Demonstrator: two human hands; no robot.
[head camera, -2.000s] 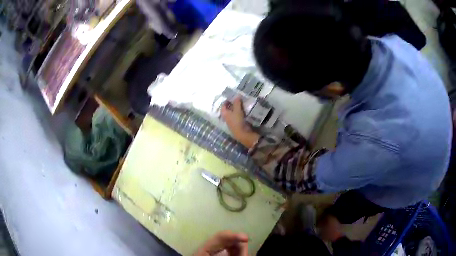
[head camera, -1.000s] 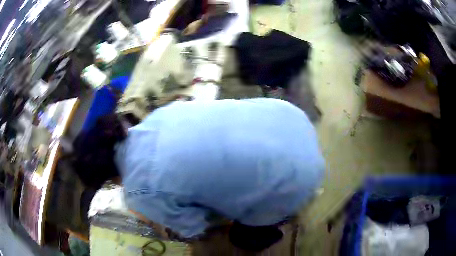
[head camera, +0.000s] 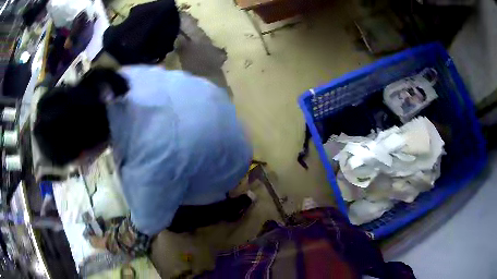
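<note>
A blue lattice plastic crate (head camera: 327, 163) stands on the floor at the right. A heap of white cloth pieces (head camera: 389, 158) lies in it, and a clear bag with a printed label (head camera: 410, 95) lies at its back. Dark material shows behind the heap. Neither of my hands is in view. Dark red plaid clothing (head camera: 305, 248) fills the bottom centre.
A person in a light blue shirt (head camera: 180, 141) bends over the work table at the left, one hand (head camera: 98, 238) on it. A scissors handle (head camera: 128, 271) shows at the bottom left edge. A dark garment (head camera: 144, 32) and a brown box (head camera: 283, 8) are at the top.
The view has swung right and down from the table to the crate. The scissors have moved to the bottom left edge. The hand seen at the bottom two seconds ago is gone from view.
</note>
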